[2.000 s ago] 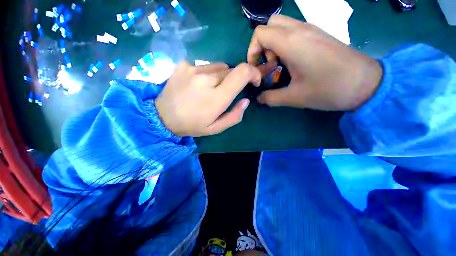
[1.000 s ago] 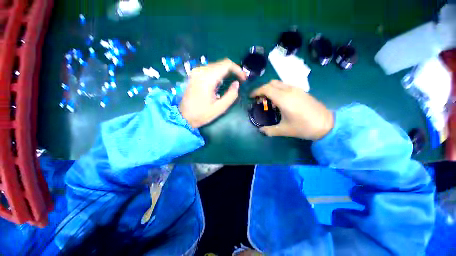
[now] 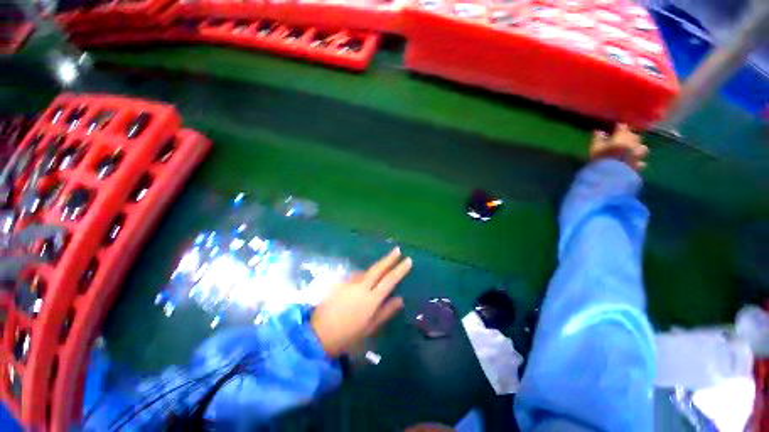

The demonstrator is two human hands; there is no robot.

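Observation:
A black watch head with an orange tab (image 3: 483,205) lies alone on the green bench, beyond the others. A round glossy watch head (image 3: 436,318) lies right of my left hand, and another black one (image 3: 495,305) is beside the white cloth (image 3: 496,353). My left hand (image 3: 362,305) is over the bench with fingers apart, holding nothing visible. My right hand (image 3: 620,145) is stretched far forward at the near right corner of a large red tray (image 3: 540,72); its fingers are small and blurred, so whether they grip the tray is unclear.
Loose blue-and-white tabbed films (image 3: 253,274) lie under glare left of my left hand. A red tray of black pieces (image 3: 139,190) stands at the left, with a lower red tray (image 3: 358,52) at the far side. White items (image 3: 704,359) lie at the right. My right sleeve crosses the bench.
The view has shifted towards the bench's far side. My right hand has let go of the orange-tabbed watch head and reached far forward to the large red tray. My left hand's fingers have straightened.

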